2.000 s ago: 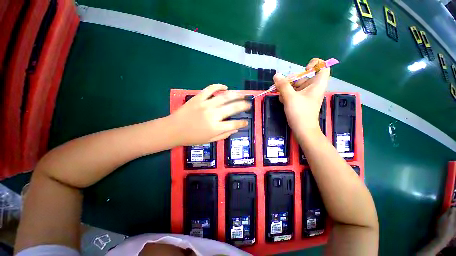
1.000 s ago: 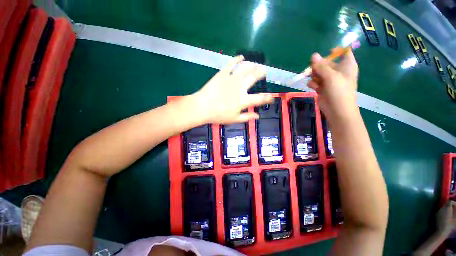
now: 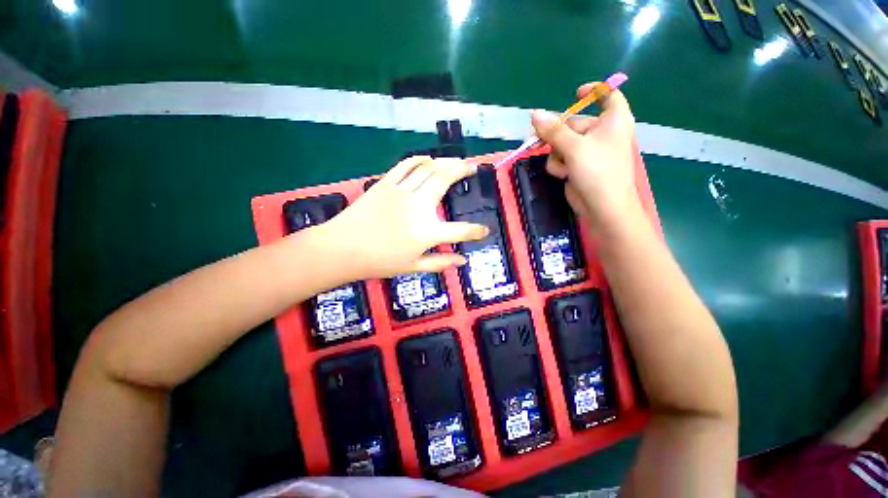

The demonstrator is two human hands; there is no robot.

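Observation:
My right hand (image 3: 594, 146) holds a thin pick-up tool (image 3: 574, 109) like a pen, orange with a pink end. Its pale tip is near the top edge of a phone (image 3: 486, 233) in the upper row. My left hand (image 3: 414, 219) lies over the upper row, fingers spread, fingertips at that phone; whether it grips anything is hidden. The red-orange foam tray (image 3: 389, 333) sits slightly tilted and holds two rows of black open-backed phones with white labels. Small black adhesive pads (image 3: 449, 131) lie on the bench just beyond the tray.
A dark strip (image 3: 424, 86) lies across the pale line (image 3: 243, 99). Stacked red trays (image 3: 37, 253) stand at left. Yellow-and-black frames (image 3: 798, 29) lie at the far right. Another red tray (image 3: 871, 282) and a person's arm with a dark red sleeve (image 3: 818, 472) show at the right.
The tray and surroundings have shifted left in view, and the tray looks more tilted. My right hand and tool have come down and left toward a phone's top edge, close to my left fingers.

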